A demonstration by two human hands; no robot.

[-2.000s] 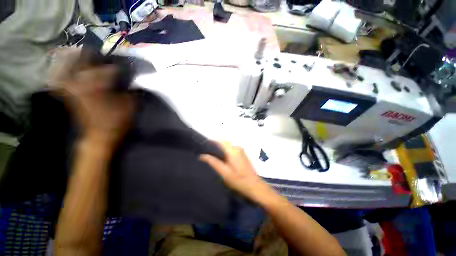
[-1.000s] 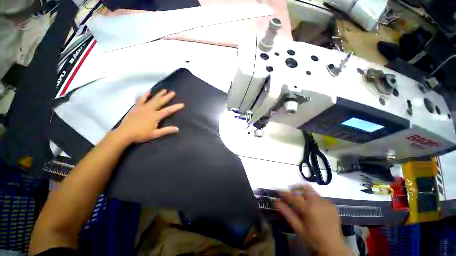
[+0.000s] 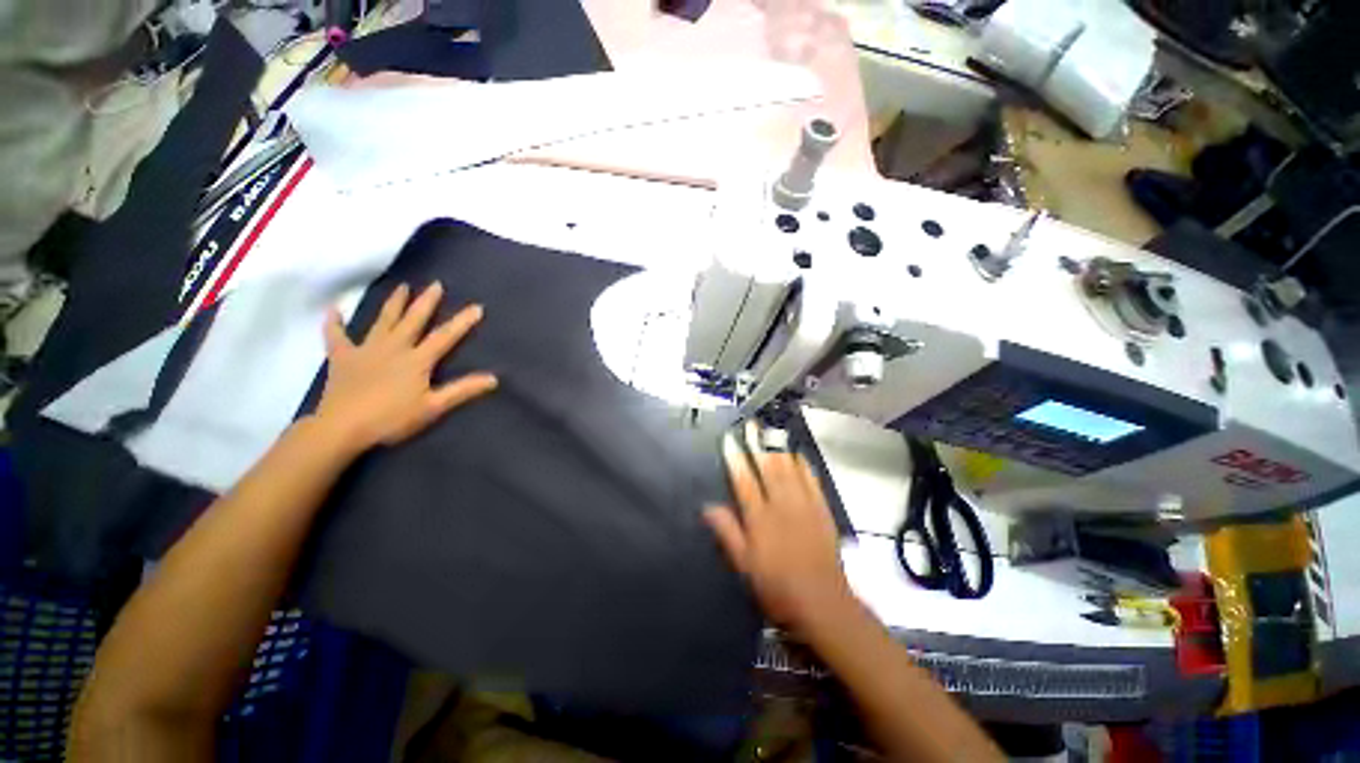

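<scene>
A large dark fabric panel (image 3: 522,507) lies flat on the white sewing table, its right part at the needle area and its lower part over the front edge. My left hand (image 3: 391,376) rests flat on its upper left, fingers spread. My right hand (image 3: 783,529) lies on its right edge, fingertips close to the presser foot (image 3: 738,410), which is partly hidden. The white sewing machine (image 3: 925,321) has a lit screen (image 3: 1081,420). A light fabric piece (image 3: 246,380) lies left of and partly under the dark panel.
Black scissors (image 3: 943,529) lie right of the needle. Thread snips (image 3: 1137,608), a red item (image 3: 1196,623) and a yellow packet (image 3: 1263,611) are farther right. A ruler strip (image 3: 1029,678) runs along the front edge. Pink fabric (image 3: 731,45) is behind. A blue basket (image 3: 45,656) is lower left.
The dark panel has shifted and now reaches under the machine head. My right hand has moved from the table's front edge up to the panel beside the needle. My left hand stays on the panel.
</scene>
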